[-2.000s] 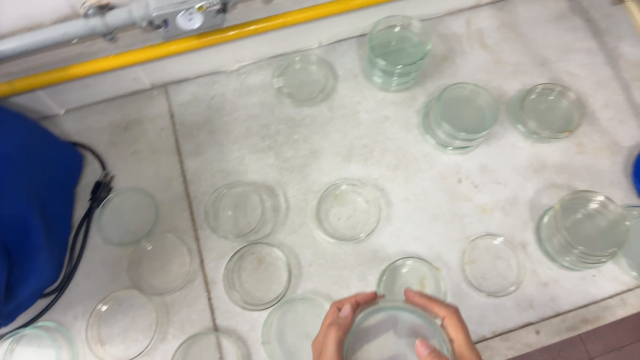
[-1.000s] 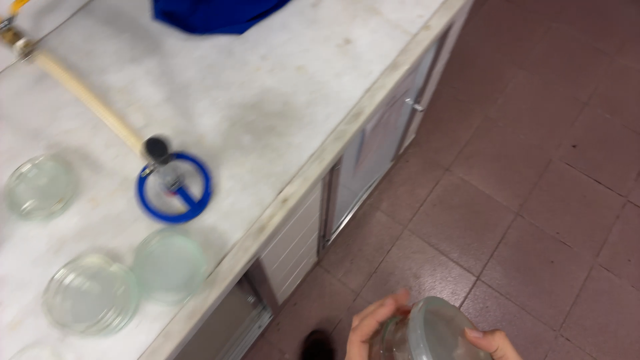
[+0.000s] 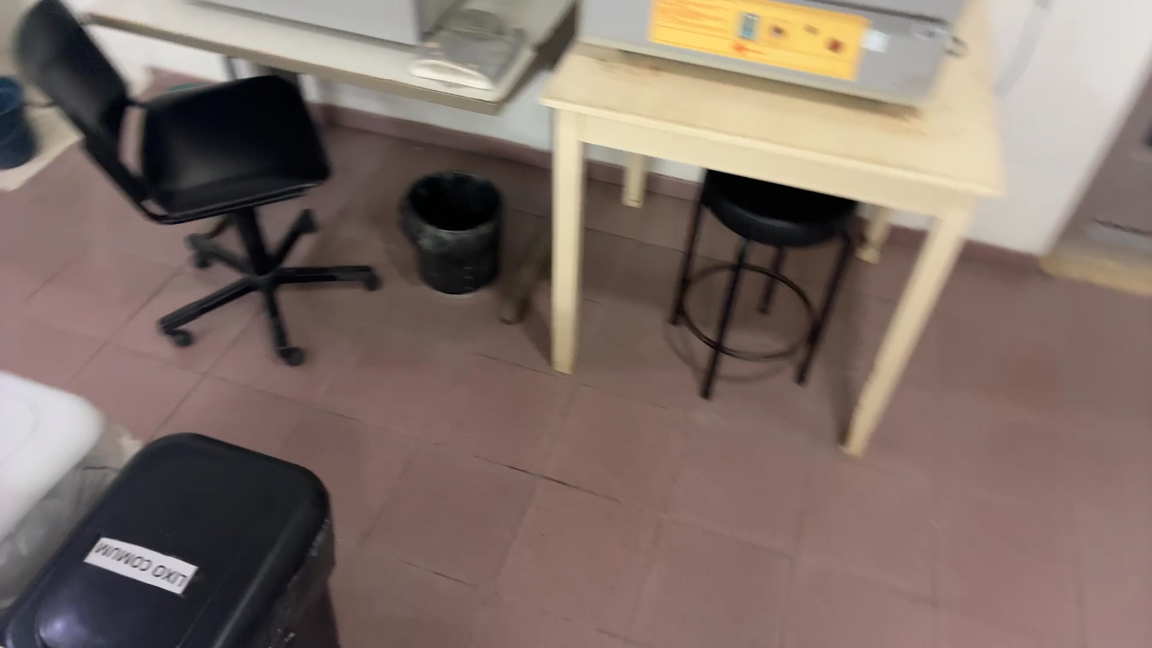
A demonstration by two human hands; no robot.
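Neither my left hand nor my right hand shows in the head view now, and no glass dish is in sight. Low at the left stands a black lidded bin [image 3: 207,504] with a label on its lid. A white lid or container [image 3: 40,441] is beside it, cut off by the left edge. Farther off, a black bucket [image 3: 454,238] rests on the floor, left of a cream wooden table [image 3: 774,144].
A black swivel chair [image 3: 234,144] stands at the upper left. Under the wooden table is a black round stool [image 3: 778,216]; a grey appliance with a yellow label [image 3: 756,36] sits on top. Reddish floor tiles [image 3: 630,504] spread across the foreground.
The view has swung far from the marble bench with the glass dishes to the floor and furniture. My hands, around a glass dish one second ago, are out of the picture.
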